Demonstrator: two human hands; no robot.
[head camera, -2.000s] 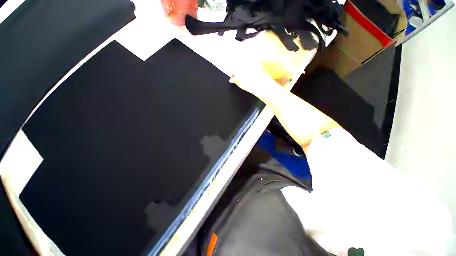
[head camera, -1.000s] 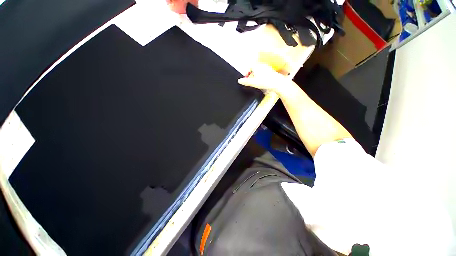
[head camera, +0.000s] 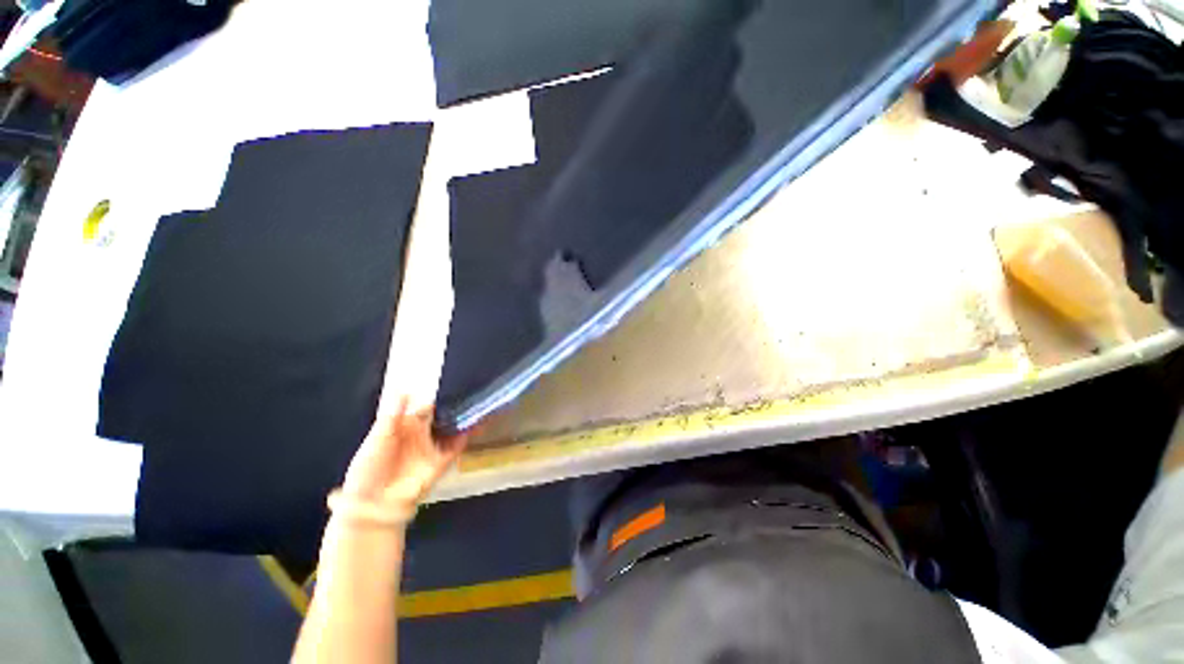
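Note:
My left hand (head camera: 400, 461) is at the table's front edge, its fingers closed on the near left corner of a black panel (head camera: 649, 143). The panel slants up to the upper right, with bluish-white streaks along its near edge. Its right end is cut off by the picture's top. My right hand is not in view; only the sleeve (head camera: 1149, 571) and a bit of forearm show at the right edge. A translucent bottle with orange contents (head camera: 1065, 275) lies on the table at the right.
Notched black panels (head camera: 273, 311) lie at the left on the white table (head camera: 169, 78). A small yellow roll (head camera: 98, 221) is at the far left. Black strips (head camera: 1117, 117) are heaped at the right beside a white-and-green container (head camera: 1032, 71). Yellow floor lines (head camera: 487, 593) show below.
The view has swung left. The panel that lay flat is now slanted and partly raised. My left hand has come into view on its corner; my right hand has left the picture.

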